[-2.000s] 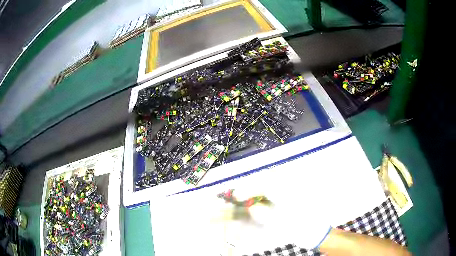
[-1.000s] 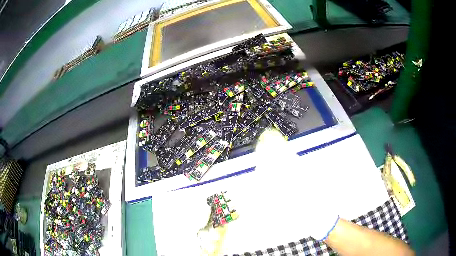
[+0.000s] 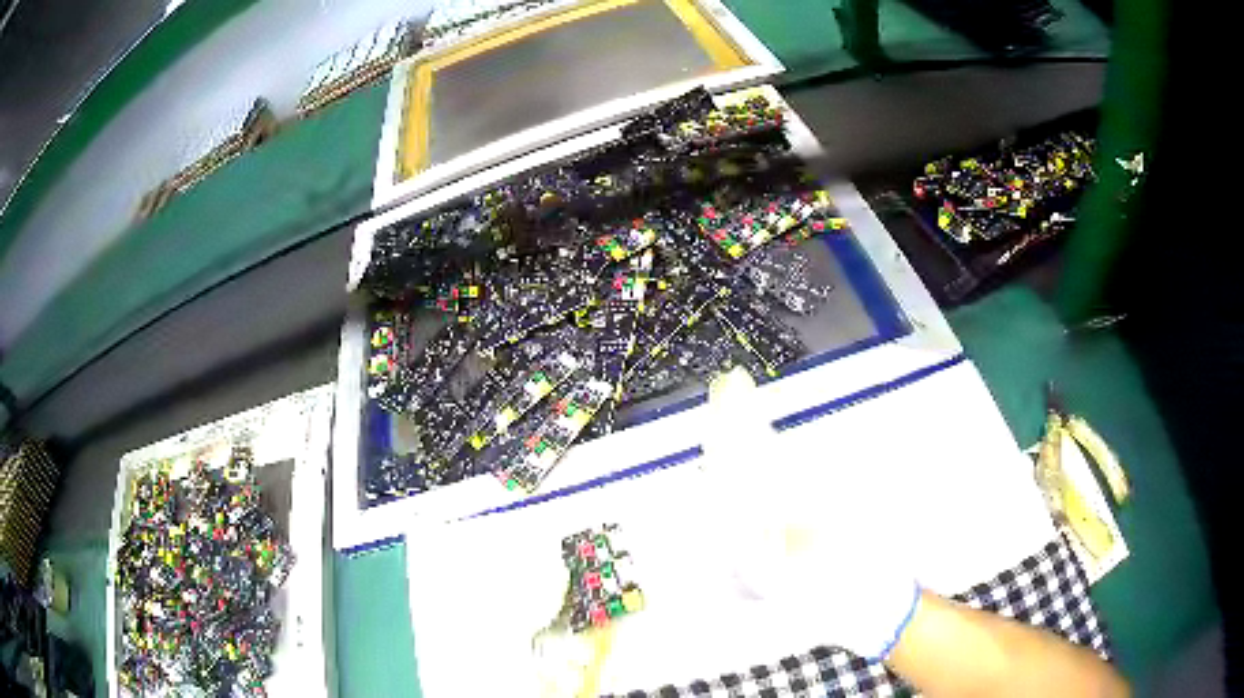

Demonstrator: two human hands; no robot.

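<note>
My left hand [image 3: 580, 657], in a white glove with yellowish fingertips, is low at centre and partly lost against the white sheet [image 3: 478, 586]. It holds a small group of circuit boards [image 3: 595, 580] with red, green and white parts facing up. My right hand [image 3: 805, 525], also white-gloved with a blue cuff edge, reaches up over the sheet. One yellowish fingertip is at the near edge of the large framed tray [image 3: 641, 471]. Its fingers look apart and no board shows in it, though glare hides its outline. Dark board strips [image 3: 559, 436] heap the tray.
A smaller framed tray [image 3: 317, 545] of short boards stands at left. An empty yellow-bordered screen frame [image 3: 396, 150] lies behind. A black tray of boards [image 3: 955, 273] is at right, beside a green upright [image 3: 1112, 164]. Yellow-handled pliers [image 3: 1078, 484] and checked cloth [image 3: 1044, 600] are nearer.
The hands were close together at the boards two seconds ago. My right hand has since reached up to the tray edge, while my left hand moved left and down with the boards.
</note>
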